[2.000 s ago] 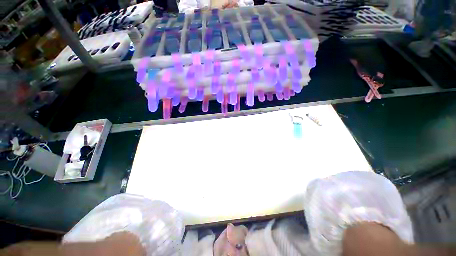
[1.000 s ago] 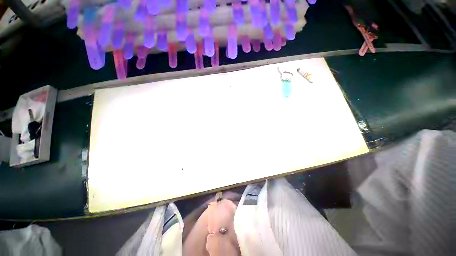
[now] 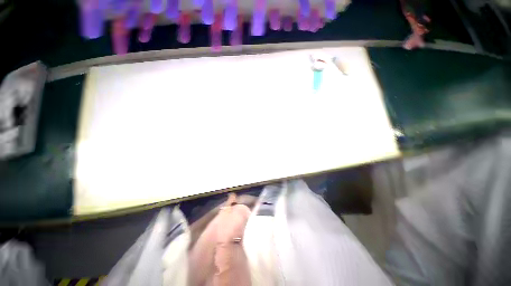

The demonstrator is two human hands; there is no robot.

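Note:
The white work mat (image 3: 224,123) with a yellowish edge lies on the dark green bench in front of me. A small teal-tabbed item (image 3: 317,77) lies at its far right, beside a small pale piece (image 3: 339,65). Purple, blue and pink watch straps (image 3: 230,15) hang over a tray edge at the top of the view, blurred. Neither hand is in view. Blurred white sleeve fabric (image 3: 465,206) shows at the right, and some pale fabric (image 3: 21,265) at the lower left.
The shallow grey-white parts box (image 3: 23,111) with black pieces stands left of the mat, cut by the picture's edge. Pink straps (image 3: 415,34) lie beyond the mat at the far right. Yellow-black floor tape (image 3: 78,281) shows at the lower left.
The sleeves raised at the mat's near edge have dropped to the sides. The view has tilted down, so the trays have mostly left the top and the box has shifted left.

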